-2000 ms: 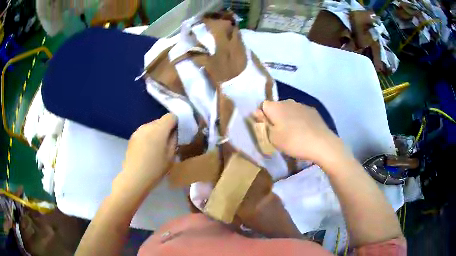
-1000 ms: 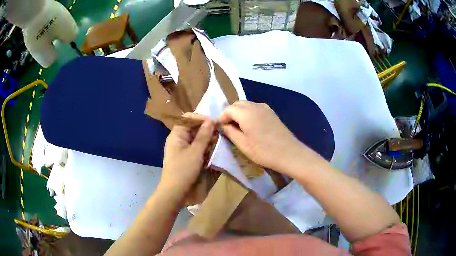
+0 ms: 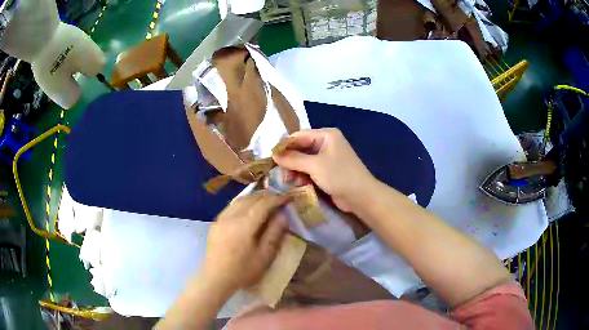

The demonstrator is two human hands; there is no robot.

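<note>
A bundle of brown and white cut pieces (image 3: pixel 234 122) lies across the navy padded board (image 3: pixel 142 155), bunched in at its middle. A narrow brown strip (image 3: pixel 223 182) crosses the cinched part, one end sticking out left. My right hand (image 3: pixel 326 164) pinches the strip at the bundle's middle. My left hand (image 3: pixel 248 238) lies over the bundle just below, blurred, fingers bent; what is under its fingers is hidden. A small tan ticket (image 3: pixel 310 205) sits on the bundle beside my hands. A larger tan paper piece (image 3: pixel 283 269) hangs nearer my body.
The steam iron (image 3: pixel 516 182) rests at the right edge of the white-covered table (image 3: pixel 452 84). A small slim metal item (image 3: pixel 349 82) lies on the far part. A wooden stool (image 3: pixel 143 59), a dress form (image 3: pixel 61 61) and yellow rails (image 3: pixel 18 171) stand around the table.
Both hands have moved from the bundle's sides to its middle. The left hand has since dropped lower, away from the strip, and the strip's end now points left. The bundle looks more tightly cinched.
</note>
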